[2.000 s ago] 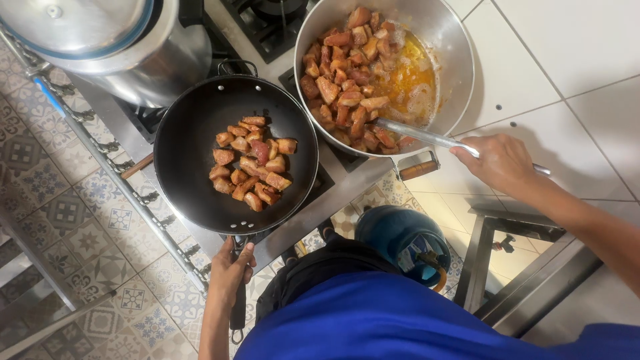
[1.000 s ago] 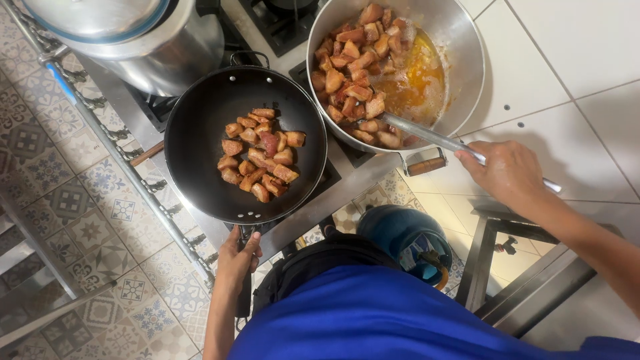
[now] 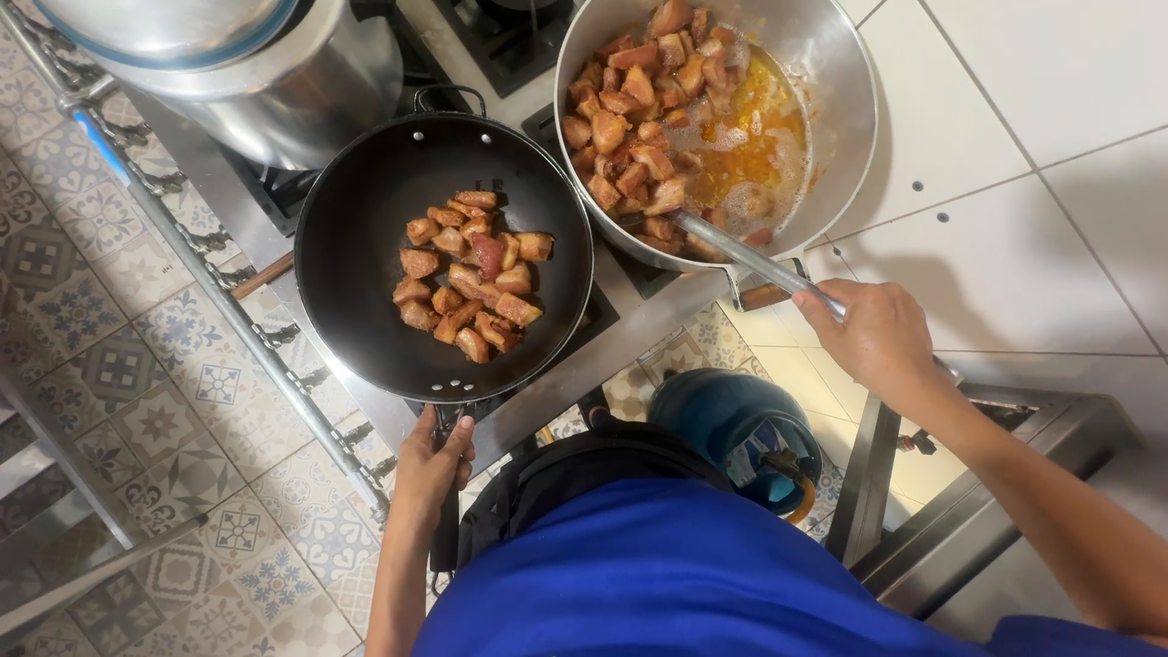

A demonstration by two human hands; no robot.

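Note:
My left hand [image 3: 436, 456] grips the black handle of a wide black frying pan [image 3: 356, 246], which stands on the stove and holds browned meat chunks [image 3: 470, 283]. To its right is a deep aluminum pot [image 3: 844, 109] with more meat chunks [image 3: 630, 128] heaped on its left side and bubbling orange fat [image 3: 757, 137] on the right. My right hand [image 3: 871, 338] is closed around the metal handle of a utensil [image 3: 739, 251]. The utensil's head is hidden among the meat in the pot.
A large lidded metal pot [image 3: 274, 91] stands at the upper left of the gas stove [image 3: 538, 392]. A metal rail [image 3: 219, 297] runs along the stove's left edge. Below is a blue gas cylinder [image 3: 703, 411], beside a metal frame [image 3: 867, 484]. White tiles [image 3: 958, 274] lie right of the pot.
The utensil in my right hand has shifted within the pot, and the meat there is heaped farther toward the left. My left hand stays on the pan's handle.

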